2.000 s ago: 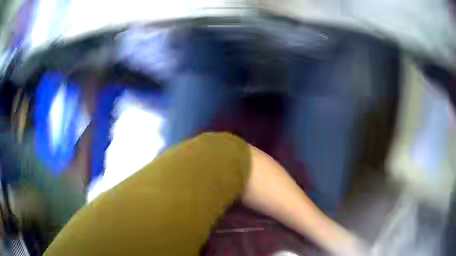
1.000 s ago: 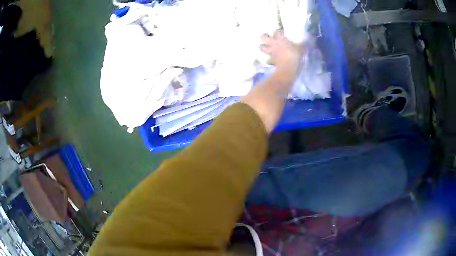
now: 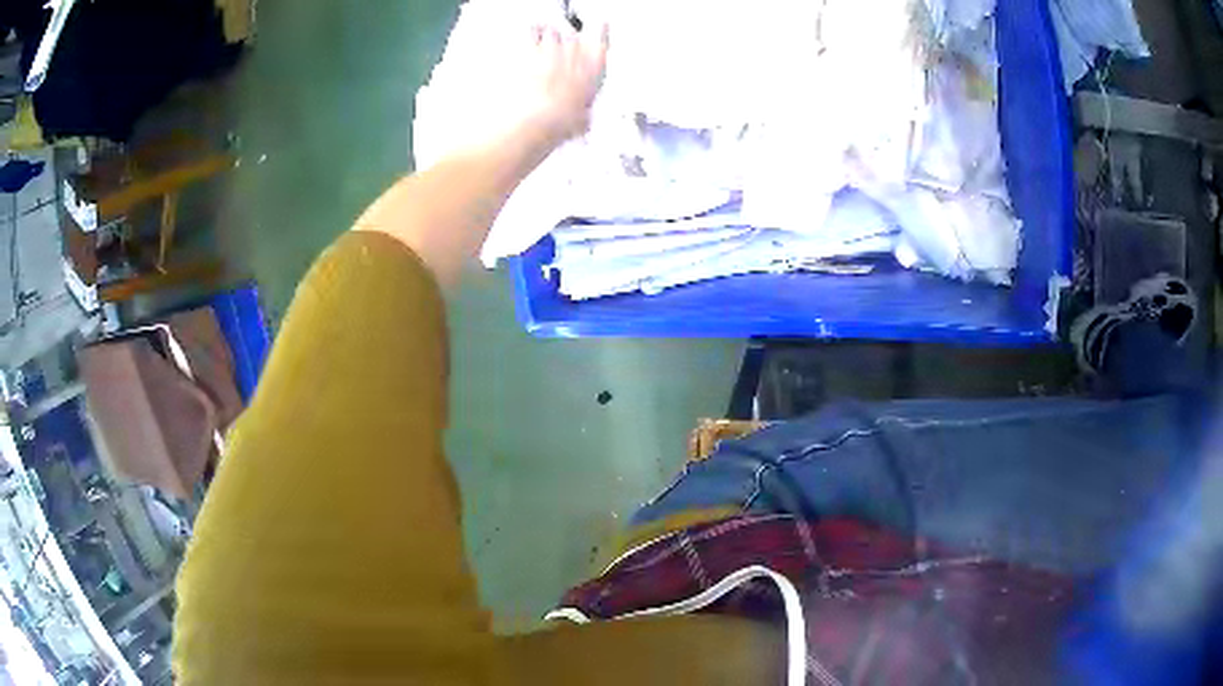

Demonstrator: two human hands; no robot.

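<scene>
My left hand (image 3: 574, 83), bare below an ochre sleeve, lies over the left part of a large white cloth heap (image 3: 751, 81). The heap is overexposed, so whether the fingers pinch cloth cannot be told. It fills a blue plastic crate (image 3: 805, 315) and hangs over its left side. Folded flat white pieces (image 3: 657, 255) lie under it at the crate's near edge. My right hand is not in view.
Jeans-clad legs (image 3: 993, 456) and a dark red checked cloth (image 3: 858, 563) are at lower right. A brown box (image 3: 154, 402) and wooden frame stand left on the green floor (image 3: 563, 442). Dark metal machine parts (image 3: 1140, 255) are at right.
The view has swung from a blur onto the crate. Since one second ago, my left hand has moved from the heap's right part to its left, and the crate sits further right in view.
</scene>
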